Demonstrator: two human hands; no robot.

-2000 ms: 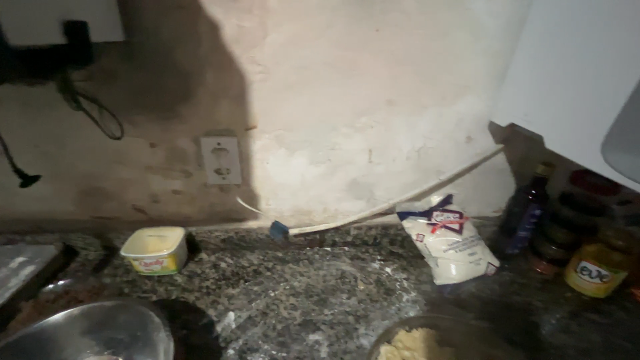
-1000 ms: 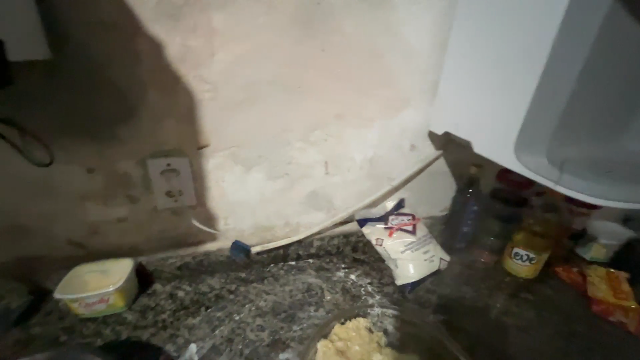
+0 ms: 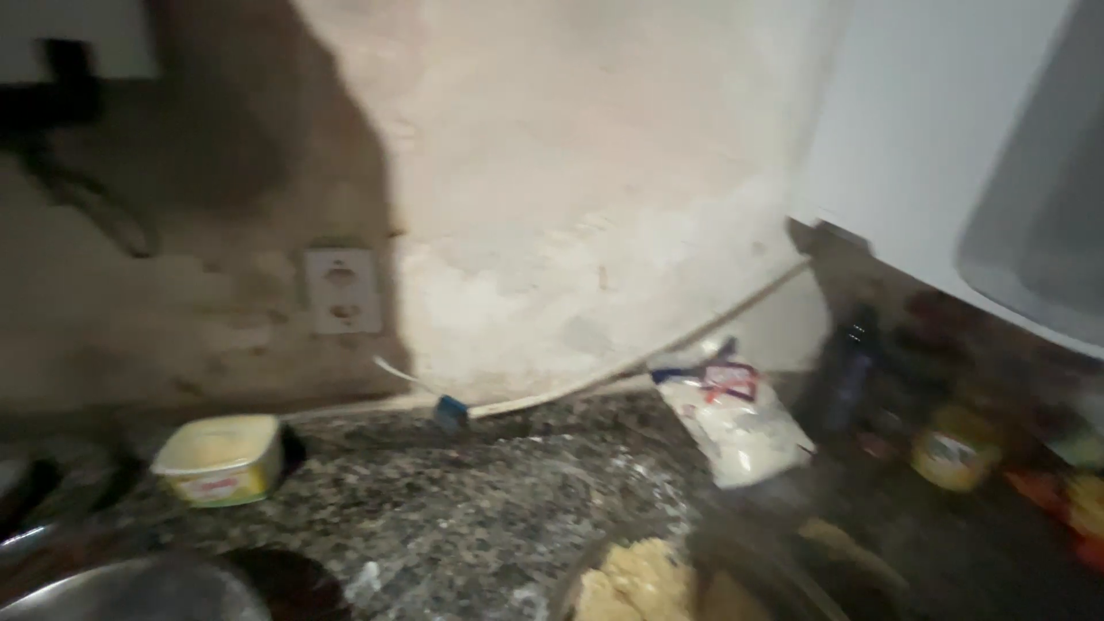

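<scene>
Neither of my hands shows in the head view. Near the bottom edge, a bowl holds crumbly yellow dough (image 3: 636, 583); its rim is blurred and partly cut off. A plastic bag of white powder (image 3: 740, 431) leans at the back of the speckled granite counter (image 3: 483, 500). Over on the left stands an uncovered margarine tub (image 3: 221, 461) with pale yellow contents. The edge of a metal bowl (image 3: 142, 595) shows at the bottom left. White powder is scattered across the counter.
A white cable (image 3: 552, 395) with a blue plug-like end (image 3: 451, 412) runs along the wall below a socket (image 3: 342, 291). At right are a dark bottle (image 3: 849, 375), a yellow jar (image 3: 956, 450) and colourful packets. A white cabinet-like unit (image 3: 914, 164) overhangs them.
The view has swung right and then back left. The tub, bag and dough show no plain change of place on the counter.
</scene>
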